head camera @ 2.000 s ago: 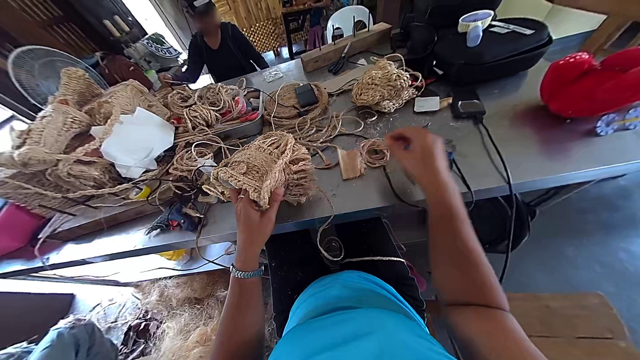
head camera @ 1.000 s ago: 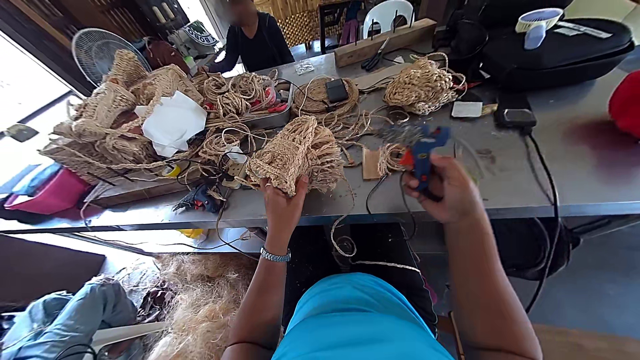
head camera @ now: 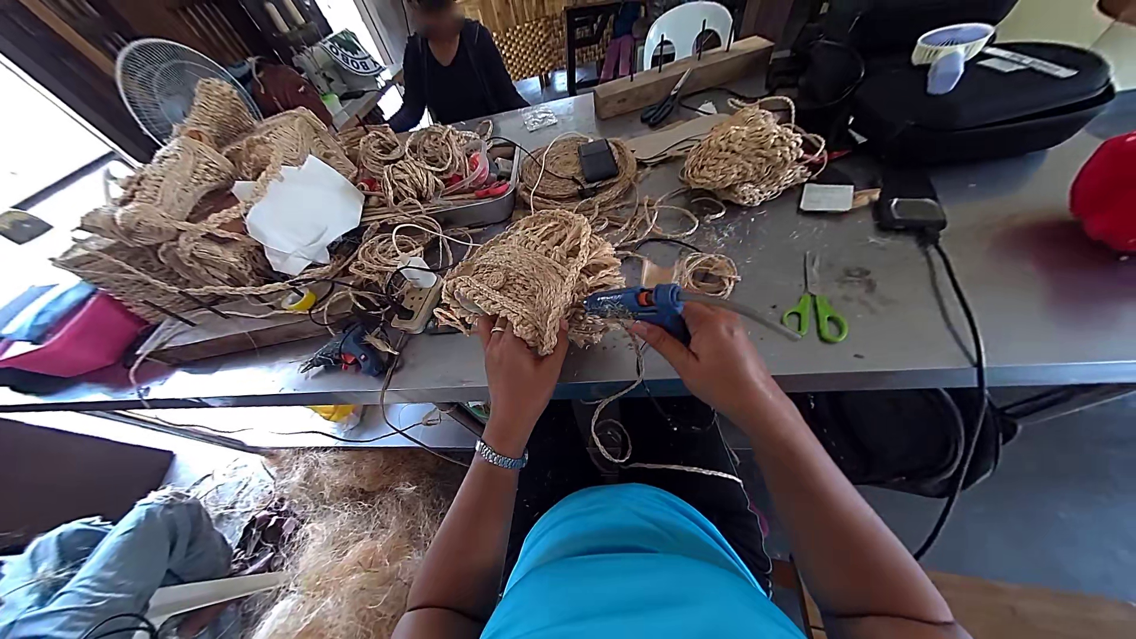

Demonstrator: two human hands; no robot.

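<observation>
My left hand (head camera: 524, 364) grips a woven natural-fibre piece (head camera: 524, 271) from below, above the table's front edge. In my right hand (head camera: 714, 355) is a blue hot glue gun (head camera: 652, 306), its nozzle at the right side of the woven piece and a glue stick jutting from its back. A thin cord (head camera: 612, 404) hangs near the piece, down toward my lap. Green-handled scissors (head camera: 816, 306) lie to the right of my right hand. Behind the glue gun sits a small coil of cord (head camera: 707, 273). The fingertips of my left hand are partly hidden by the weave.
A metal table (head camera: 905, 328) holds a heap of woven pieces (head camera: 186, 204) at left, white paper (head camera: 303, 213), a metal tray (head camera: 479, 209), a second glue gun (head camera: 351, 348), a fibre bundle (head camera: 754, 153) and a black case (head camera: 976, 102). A person (head camera: 453, 67) sits across it.
My right hand, empty two seconds ago, has taken hold of the blue glue gun and brought it left to the woven piece. The scissors now show on the table. My left hand keeps its hold.
</observation>
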